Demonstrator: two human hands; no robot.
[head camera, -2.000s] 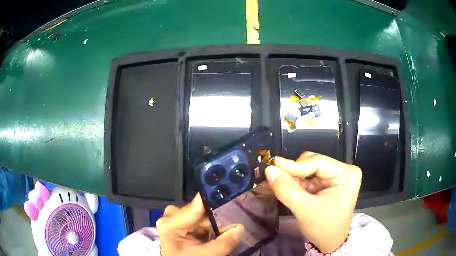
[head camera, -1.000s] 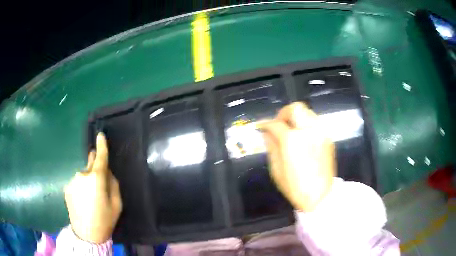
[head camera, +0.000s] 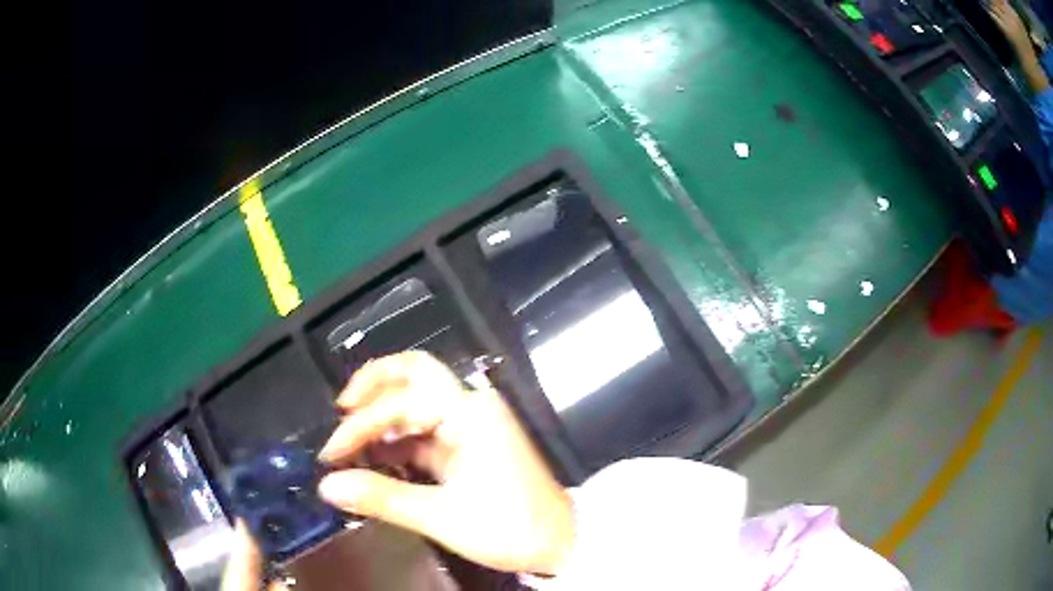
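Note:
A smartphone without back cover (head camera: 344, 554) is back side up over the tray's lower left, its blue three-lens camera module (head camera: 277, 496) blurred. My left hand (head camera: 243, 563) is mostly cut off by the bottom edge; one finger lies along the phone's left side. My right hand (head camera: 462, 468) is over the phone's upper right, thumb and fingers bent beside the camera module; whether they pinch anything is unclear. The black phone tray (head camera: 445, 271) holds glossy phones in its left (head camera: 185, 508), third (head camera: 387, 314) and right (head camera: 589, 335) slots.
The tray lies on a green surface (head camera: 739, 219) with a yellow stripe (head camera: 268, 248). At the upper right is another phone tray (head camera: 912, 64) with lit green and red screens, beside a person's blue sleeve (head camera: 1033, 277). A red object (head camera: 964, 303) is below it.
The view has turned and shifted right. A camera-side-up phone is again at my hands, and a phone now lies in the left slot. My right hand has left the small parts' area.

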